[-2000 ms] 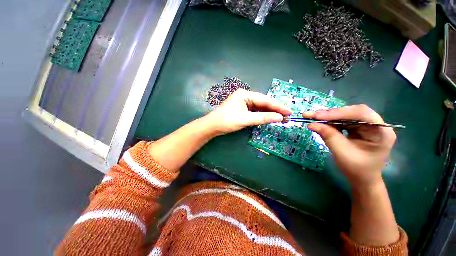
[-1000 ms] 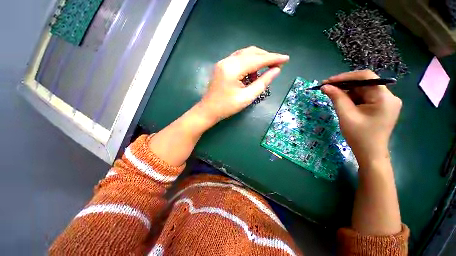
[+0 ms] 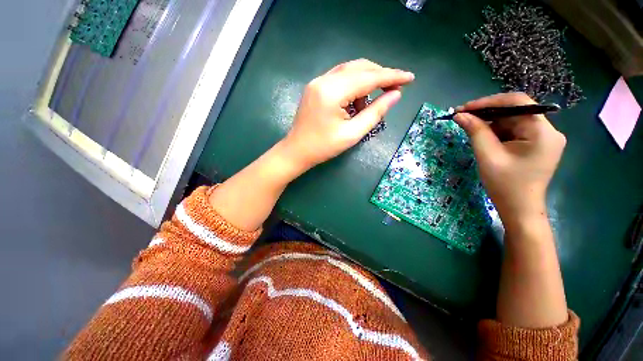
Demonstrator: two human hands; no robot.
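Note:
A green circuit board (image 3: 433, 183) dense with small parts lies flat on the dark green mat. My right hand (image 3: 518, 144) grips black tweezers (image 3: 511, 111) like a pen, with their tip at the board's upper edge. Whether a part is in the tip is too small to tell. My left hand (image 3: 338, 109) hovers left of the board with thumb and fingers apart; I see nothing between the fingertips. It partly hides a small pile of components (image 3: 374, 132) behind it.
A larger heap of dark leaded components (image 3: 525, 53) lies at the upper right, near a pink card (image 3: 620, 113). A brownish box edge (image 3: 603, 35) is in the corner. A pale metal frame (image 3: 201, 106) at left holds a green board (image 3: 103, 25). Shiny plastic (image 3: 414, 4) shows at the top.
The left fingers and tweezer tip were together over the board; they have since parted. The left hand moved over the small pile, the tweezers to the board's upper edge. The view has shifted.

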